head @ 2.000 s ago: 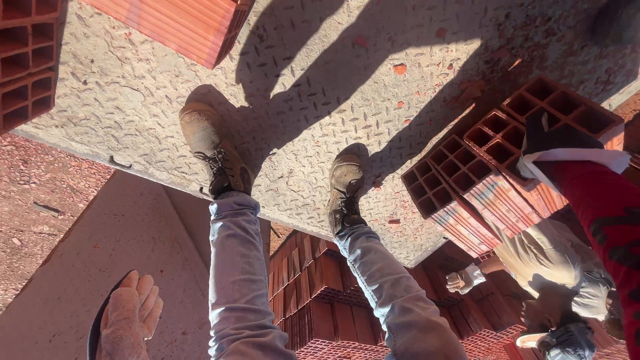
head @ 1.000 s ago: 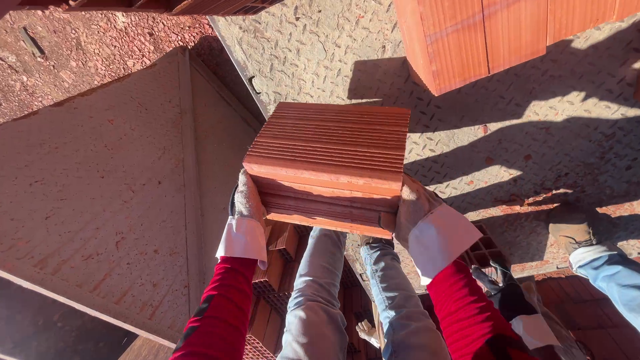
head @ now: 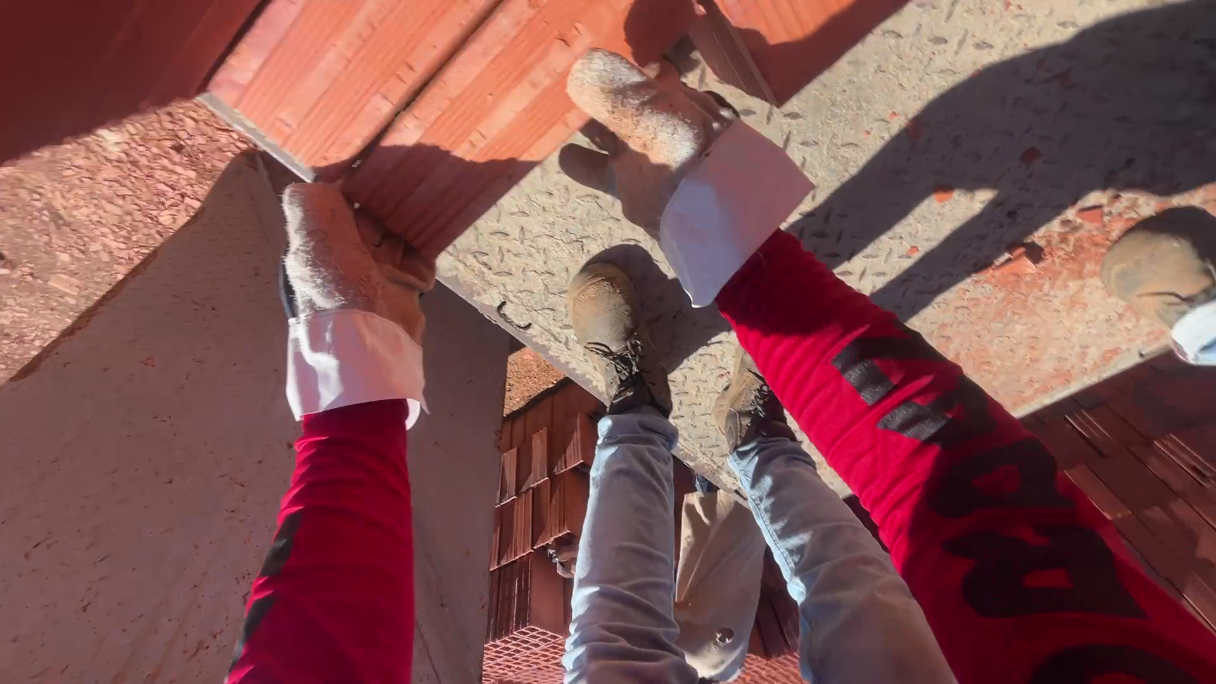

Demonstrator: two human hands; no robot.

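Observation:
My left hand [head: 356, 261], in a worn work glove with a white cuff, is at the near lower corner of ribbed red hollow clay bricks [head: 456, 123]. Its fingers curl beside the brick, partly hidden. My right hand [head: 655, 133], gloved alike, lies at the right side of these bricks, its thumb apart from the other fingers. Whether it grips a brick cannot be told. Another clay brick [head: 788, 38] stands just beyond its fingertips. The bricks rest side by side at the edge of a treaded metal platform [head: 1007, 123].
My boots [head: 608, 313] stand near the platform's edge. A flat sloping panel [head: 171, 456] lies at left, below the platform. Stacked clay bricks [head: 541, 465] and another person's trouser leg [head: 717, 579] show lower down. Another person's boot [head: 1159, 266] is at right, among brick fragments.
One second ago both hands held red bricks between them in front of me. Now the hands are farther apart, at bricks along the platform's edge. The view has shifted.

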